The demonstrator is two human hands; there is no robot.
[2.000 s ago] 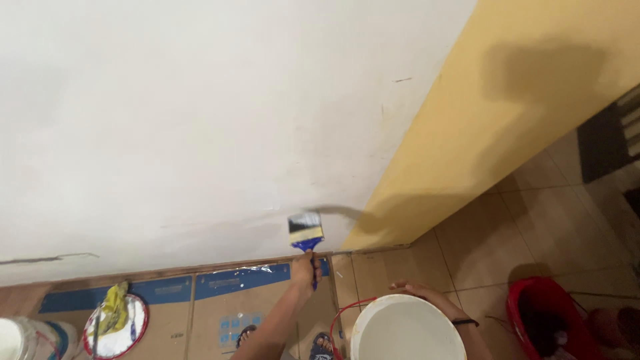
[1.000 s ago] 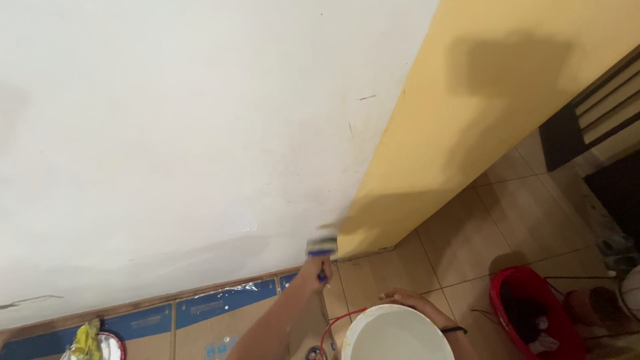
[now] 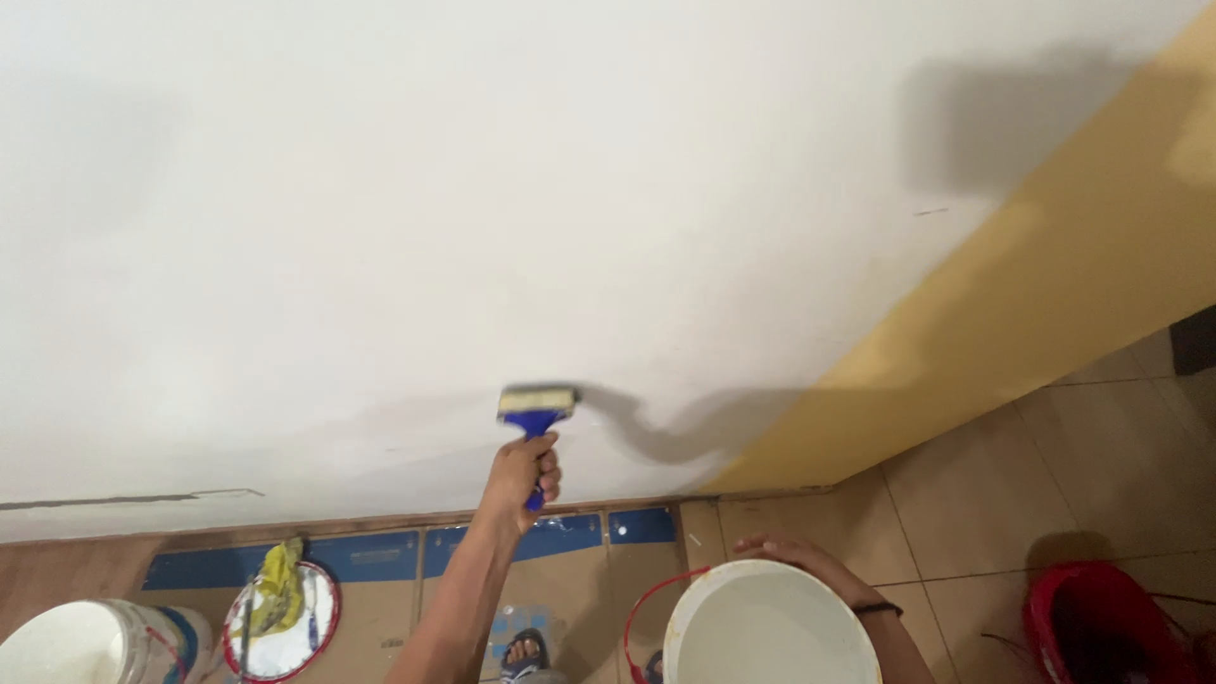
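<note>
My left hand (image 3: pixel 527 470) grips the blue handle of a wide paintbrush (image 3: pixel 538 404), its bristle end against the lower part of the white wall (image 3: pixel 427 237). To the right, my right hand (image 3: pixel 788 549) curls around the far side of a white plastic bucket (image 3: pixel 771 622) with a red handle; its fingers show above the rim, and the rest is partly hidden behind the bucket. Pale liquid or a pale inner surface shows inside; which one, I cannot tell.
Cardboard (image 3: pixel 380 608) covers the floor along the wall. At lower left are an open paint bucket (image 3: pixel 119 641) and a lid (image 3: pixel 318 608) bearing a yellow cloth (image 3: pixel 280 589). A yellow wall section (image 3: pixel 912 351) adjoins the white one. A red bucket (image 3: pixel 1045 617) stands on the floor tiles at right.
The brush in my left hand has moved left and up along the white wall, away from the yellow edge. My right hand remains at the white bucket. The view has shifted left.
</note>
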